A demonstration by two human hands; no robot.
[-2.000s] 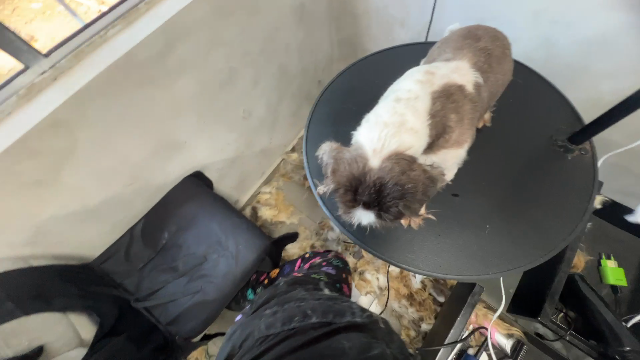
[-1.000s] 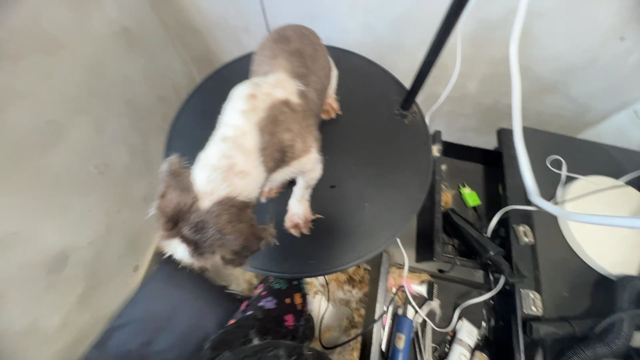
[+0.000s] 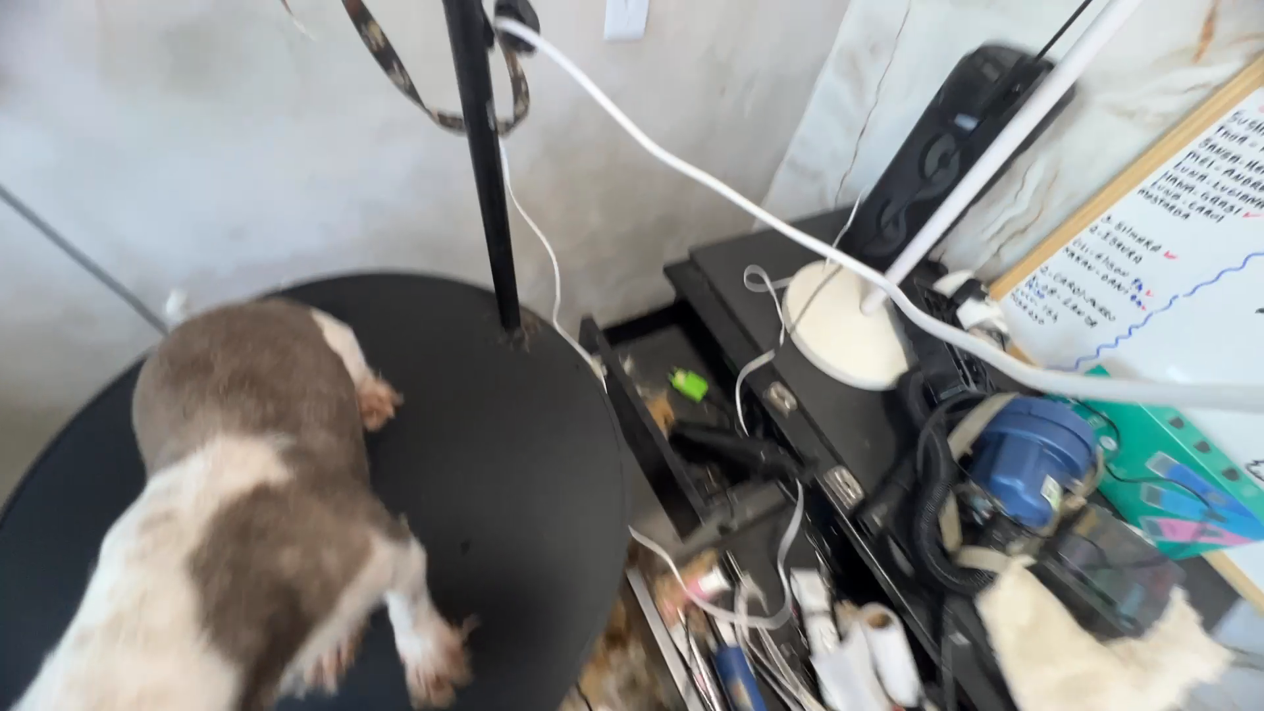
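Neither of my hands shows in the head view. A brown and white dog with short-clipped fur (image 3: 267, 494) stands on a round black grooming table (image 3: 513, 434) at the left; its head is outside the view. A black upright post (image 3: 484, 168) rises from the table's back edge, and a patterned strap (image 3: 390, 69) hangs near the post's top. Beside the table, an open drawer (image 3: 642, 425) holds a bright green plug adapter (image 3: 688, 384) and a black object that is blurred.
A black cabinet (image 3: 741, 296) at the right bears a white round lamp base (image 3: 849, 326), a blue motor-like device (image 3: 1032, 454) and a cream cloth (image 3: 1086, 642). A white cable (image 3: 691, 173) crosses the view. Grooming tools lie in a lower drawer. A whiteboard (image 3: 1185, 286) bears writing.
The view has swung right and come closer to the table and cabinet. The dog's head, seen earlier, has left the view.
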